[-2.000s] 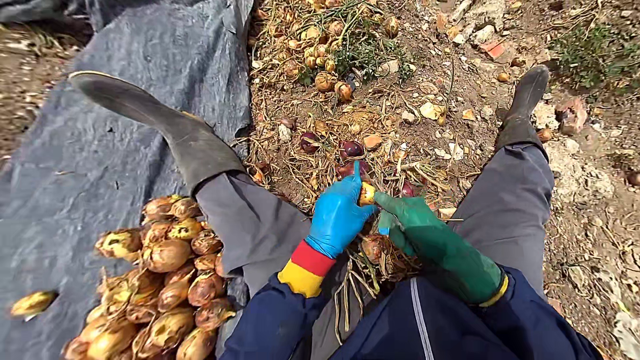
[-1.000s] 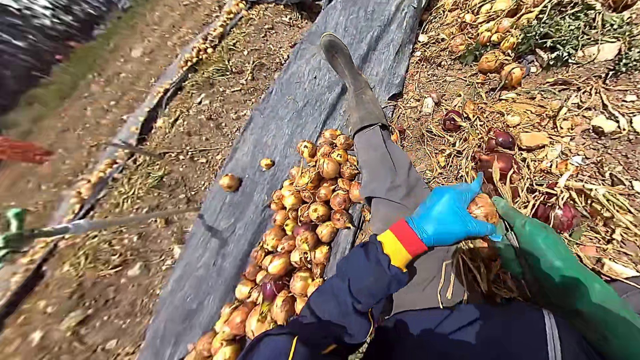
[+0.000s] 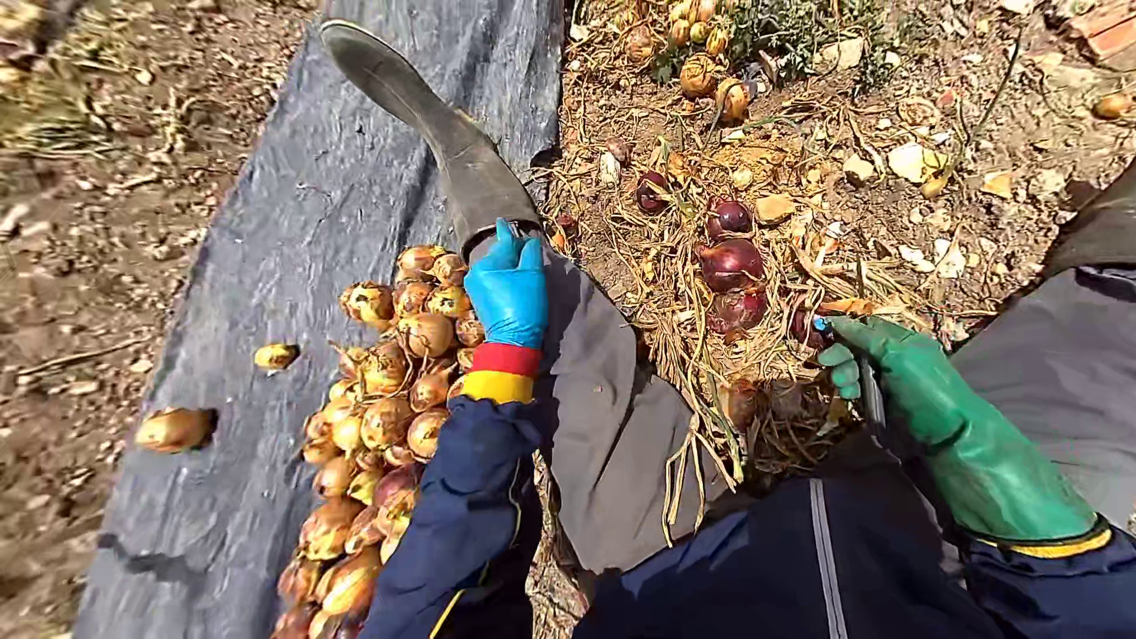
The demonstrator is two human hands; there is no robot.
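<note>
My left hand point(image 3: 508, 288), in a blue glove, is over the left boot top beside a pile of yellow onions point(image 3: 386, 422); no onion shows in it, and its fingertips are partly hidden. My right hand point(image 3: 874, 355), in a green glove, is closed around a slim tool with a blue tip point(image 3: 822, 325), whose kind I cannot tell. Close to that hand, red onions point(image 3: 731, 265) lie in a row among dry onion stalks point(image 3: 688, 373) between the legs.
A grey ground sheet point(image 3: 257, 266) runs along the left, with two loose onions point(image 3: 175, 429) on it. My rubber boot point(image 3: 444, 133) rests across the sheet. More yellow onions point(image 3: 699, 75) lie beyond, near green weeds point(image 3: 785, 35). Stones point(image 3: 914, 162) and soil are at the right.
A second ago both hands were together at an onion; now they are apart, the left by the onion pile and the onion no longer visible in it. The view has swung right since then.
</note>
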